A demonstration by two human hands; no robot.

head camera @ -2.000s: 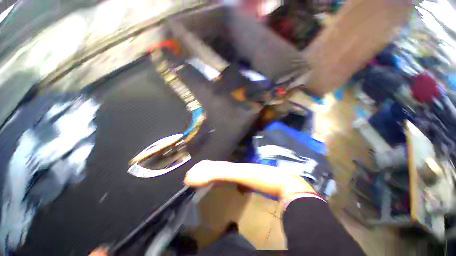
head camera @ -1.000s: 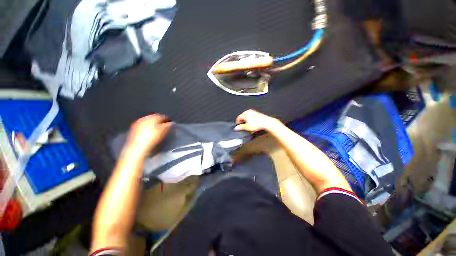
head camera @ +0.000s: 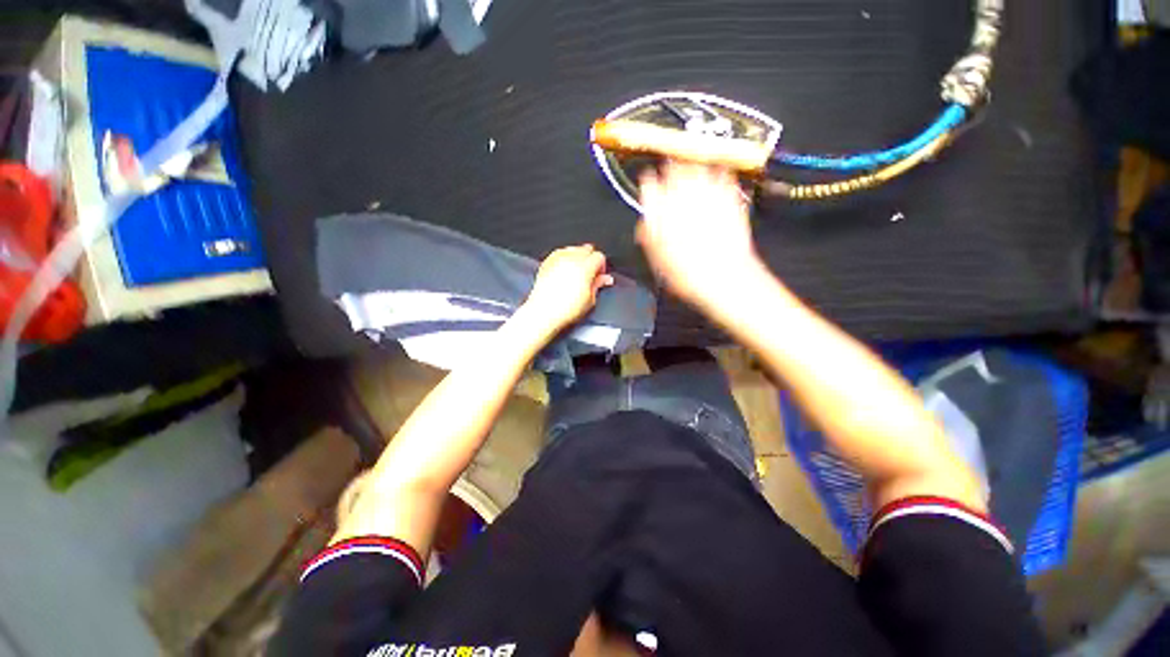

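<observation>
A dark grey-blue garment panel with white strips lies at the near edge of the black ribbed table, its near part hanging at the edge. My left hand rests on the panel toward its right part, fingers bent and pinching or pressing the cloth. The steam iron lies on the table, pointed end to the left, with an orange-brown handle. My right hand is at the near side of the handle, blurred; its fingers overlap the iron, and whether they grip it is unclear.
A blue tube and yellowish cord run right from the iron. Grey and white pieces lie at the far left. A blue case and red bag are at left. A blue basket holding pieces stands below right.
My right hand has left the panel and moved forward to the iron. My left hand has shifted right along the panel. The panel now lies more on the table, and the view has turned.
</observation>
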